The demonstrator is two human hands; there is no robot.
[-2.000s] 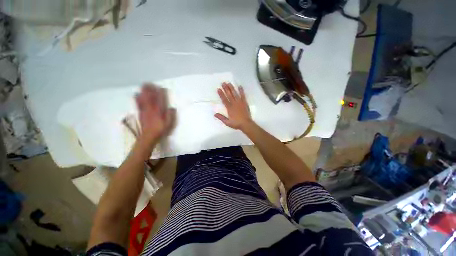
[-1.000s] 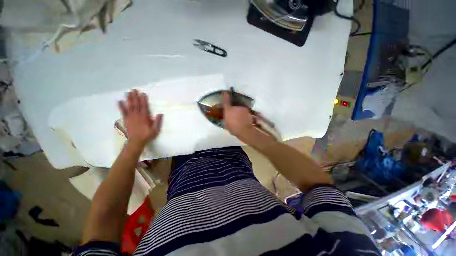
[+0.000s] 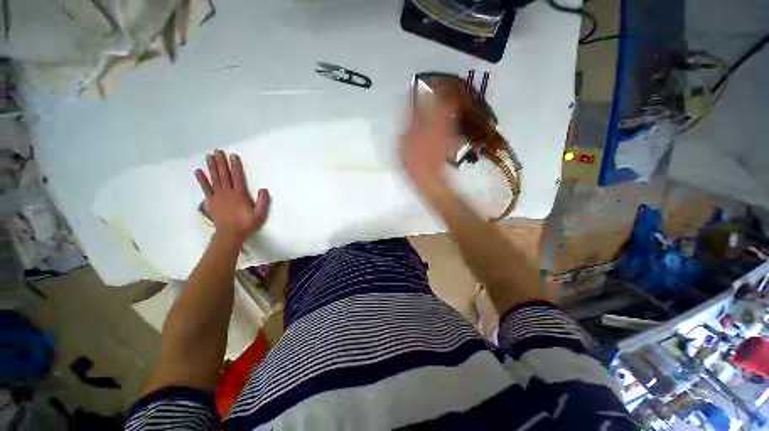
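A cream-white cut panel (image 3: 312, 181) lies flat along the near side of the white table. My left hand (image 3: 233, 200) rests flat on its left part with fingers spread, holding nothing. The steam iron (image 3: 476, 118) stands at the right of the panel, its brown-orange handle and yellowish hose towards the right. My right hand (image 3: 432, 143) is blurred, just left of the iron and partly in front of its soleplate; whether its fingers touch the iron cannot be told. Thread snips (image 3: 344, 76) lie mid-table beyond the panel.
A second iron (image 3: 468, 15) sits on a black rest at the far edge. Beige layered cloth (image 3: 126, 38) lies far left. A blue-edged machine table (image 3: 620, 109) is at right. Cream cloth (image 3: 253, 316) hangs below the near edge, above a red object (image 3: 240, 375).
The steam iron has gone from the panel's middle to a standing place at the right. My right hand has moved away to the right and is off its handle. My left hand stays on the panel.
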